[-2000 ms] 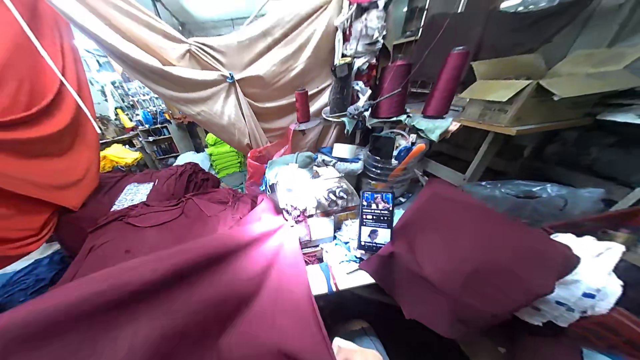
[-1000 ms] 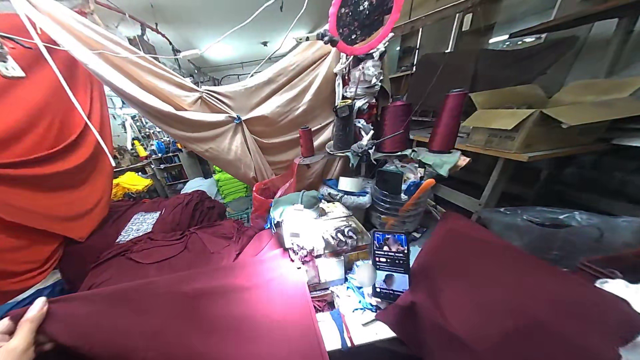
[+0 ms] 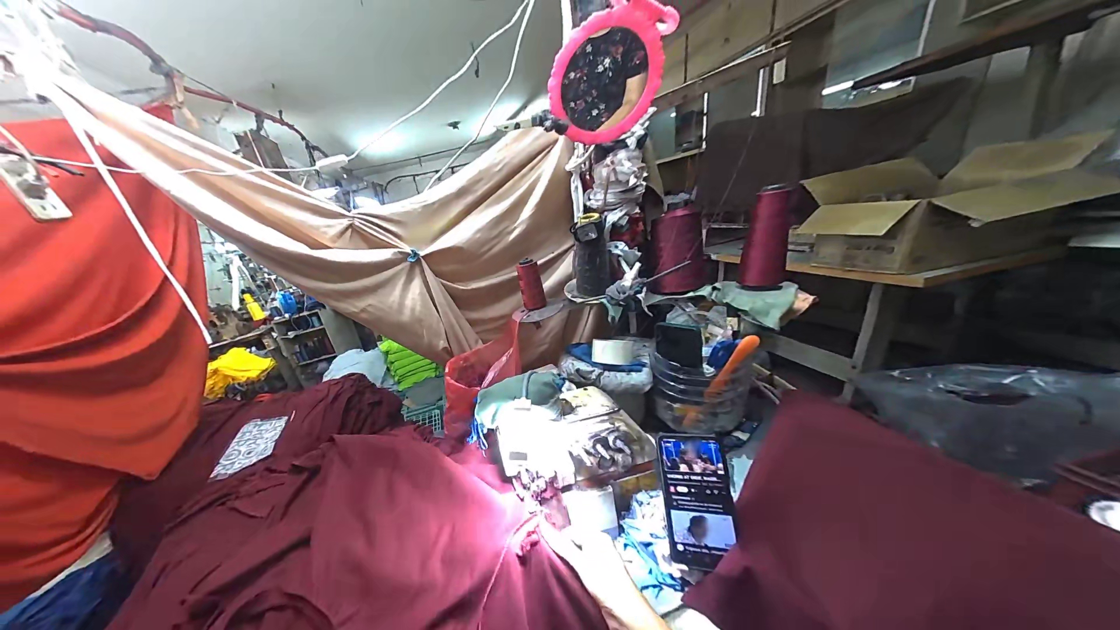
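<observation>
Maroon fabric [image 3: 350, 525] lies bunched from the lower left up to a brightly lit sewing machine [image 3: 525, 446]. My right hand [image 3: 573, 547] reaches in from the bottom and touches the fabric's edge beside the machine's lit work area; glare washes out its fingers. My left hand is out of view. Another flat maroon fabric piece [image 3: 884, 525] slopes across the lower right. A smartphone [image 3: 696, 503] with a lit screen stands upright between that piece and the machine. Maroon thread cones [image 3: 678, 249] stand above, behind the machine.
A clear container [image 3: 700, 394] holds an orange-handled tool. An open cardboard box [image 3: 954, 219] sits on a wooden table at right, above a grey plastic bag [image 3: 989, 411]. A pink-framed mirror [image 3: 608, 74] hangs overhead. Beige cloth [image 3: 455, 271] and red-orange cloth [image 3: 96, 350] hang at left.
My left hand, at the lower left edge one second ago, is out of view. My right hand has come in beside the machine. The stretched maroon fabric now lies in loose folds.
</observation>
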